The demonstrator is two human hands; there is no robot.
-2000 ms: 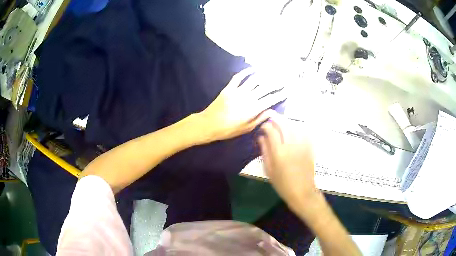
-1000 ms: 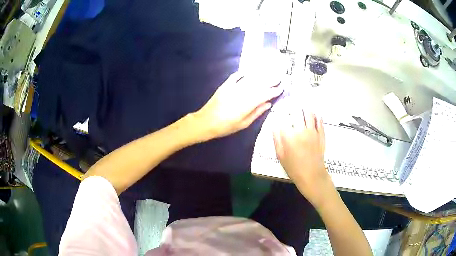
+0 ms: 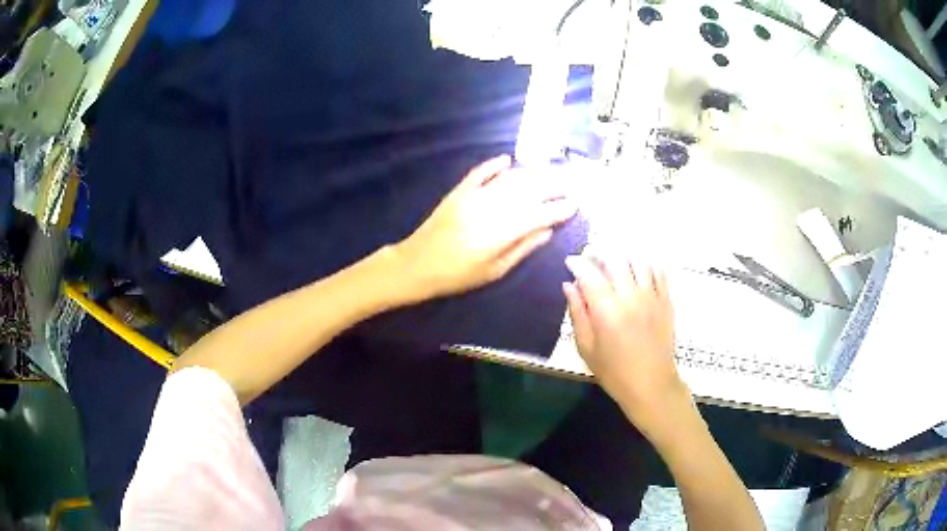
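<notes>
A dark navy fabric panel (image 3: 312,135) spreads over the table and hangs over its front edge. My left hand (image 3: 488,223) lies palm down on the fabric with fingers a little apart, just in front of the needle area. My right hand (image 3: 628,311) rests at the fabric's right edge, partly on the white table, with fingers slightly spread. The needle area (image 3: 582,150) of the white sewing machine (image 3: 768,145) is washed out by the lamp's glare, so the fingertips and the stitching there are hard to see.
Thread snips (image 3: 766,282) lie on the machine bed beside a small white piece (image 3: 826,234). A paper record sheet (image 3: 898,337) curls at the right. Scale marks run along the table's front edge (image 3: 748,402). A yellow rail (image 3: 119,324) and a blue bin (image 3: 192,15) are at the left.
My right hand has moved back from my left hand and settled on the table side. The navy fabric has shifted near the table edge, and more white shows through at its left.
</notes>
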